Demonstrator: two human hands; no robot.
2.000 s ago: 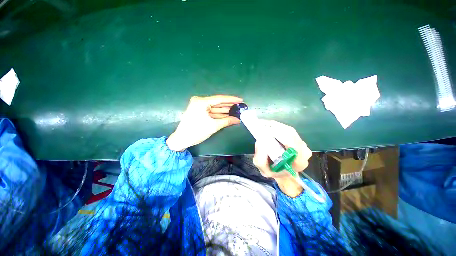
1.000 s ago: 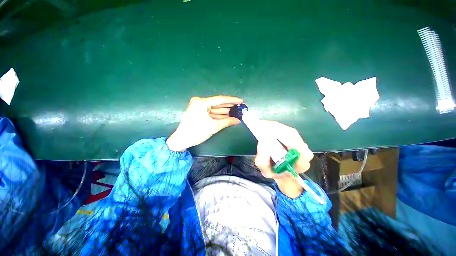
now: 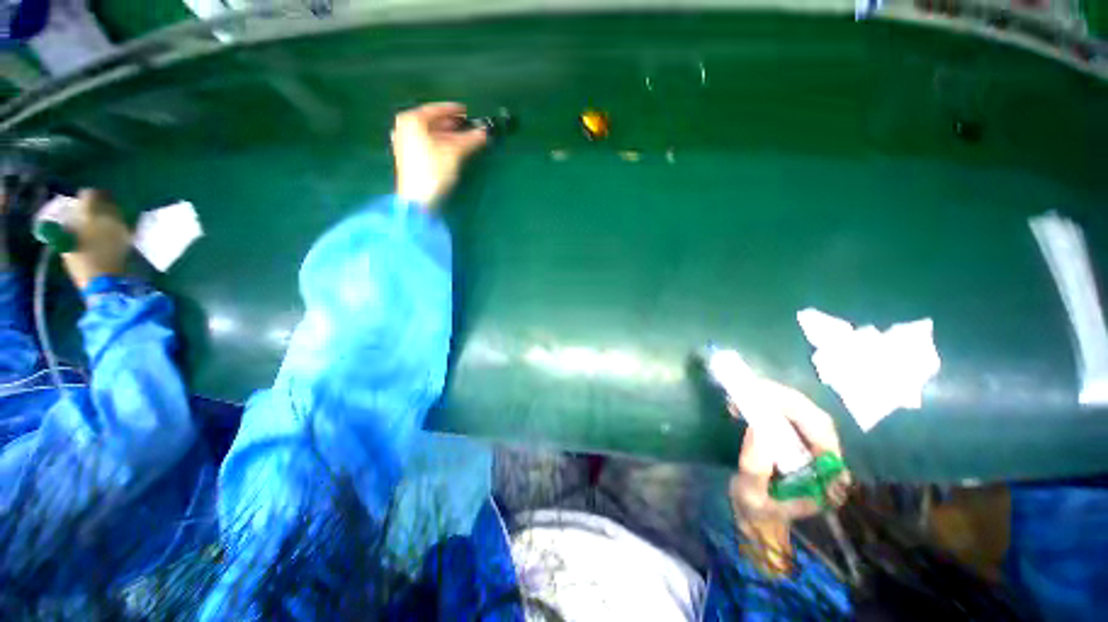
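Note:
My left hand point(image 3: 435, 152) is stretched out over the far part of the green belt. A small dark round part point(image 3: 497, 123) is at its fingertips; blur hides whether it is gripped. My right hand point(image 3: 787, 450) holds a white glue syringe point(image 3: 756, 396) with a green cap point(image 3: 807, 478) like a pen, over the near part of the belt. Its narrow tip points up and left, away from any part. A pale hose runs down from the cap.
The green belt point(image 3: 608, 267) carries an amber part point(image 3: 594, 124), another dark part point(image 3: 967, 129), a torn white paper point(image 3: 869, 362) and white ribbed strips point(image 3: 1077, 298). At the left, a neighbour's hand point(image 3: 100, 237) holds a similar syringe by another paper point(image 3: 168, 235). A rail edges the far side.
The view has tilted up, showing the far rail. My left hand has moved from the syringe tip to the far belt. My right hand has moved right with the syringe. A neighbour's hand has appeared.

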